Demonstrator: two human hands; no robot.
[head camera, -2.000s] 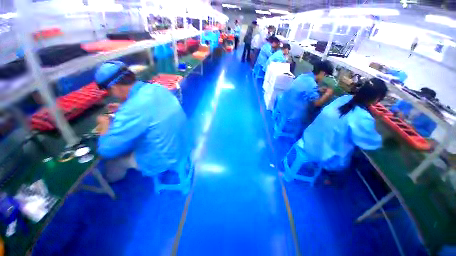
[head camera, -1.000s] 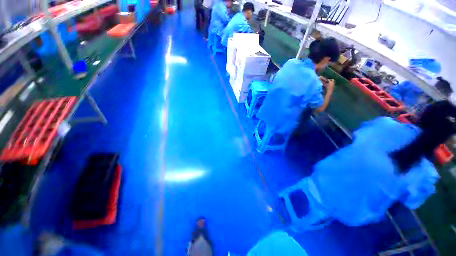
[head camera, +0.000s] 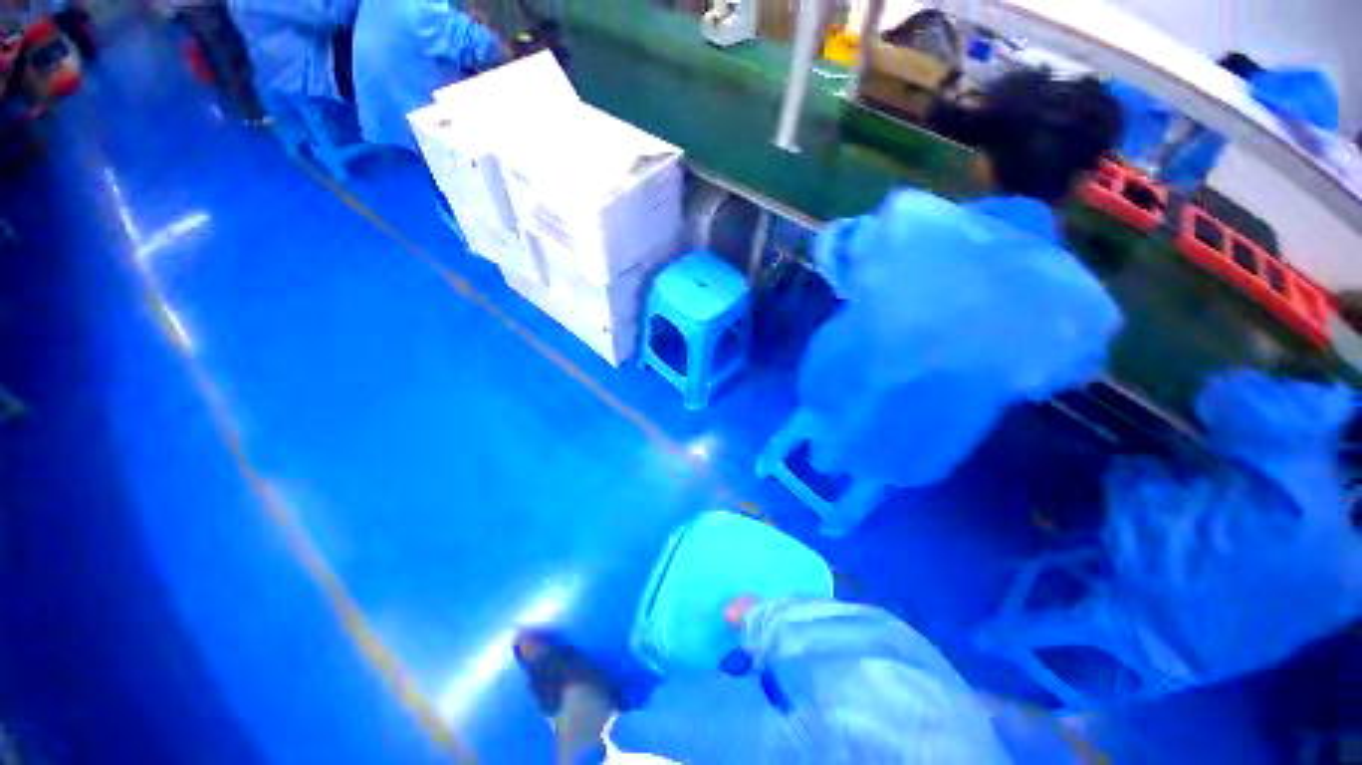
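Observation:
A light blue plastic stool (head camera: 735, 561) is at the lower middle, its square top tilted towards me. My right hand (head camera: 741, 610) is small and blurred at the stool top, with a light blue sleeve running to the lower right. It appears to grip the stool near the middle of the top; the fingers are mostly hidden. My left hand is out of the picture.
White cartons (head camera: 575, 194) stand beside another light blue stool (head camera: 698, 321). A person in a blue smock (head camera: 956, 329) sits at the green bench (head camera: 672, 75); another sits at the lower right. Red trays (head camera: 1255, 269) lie on the bench. A yellowish line crosses the blue floor.
The view has swung right and down. The cartons and seated people appear closer. The stool, earlier only an edge at the bottom, now shows much more, with my right hand on it.

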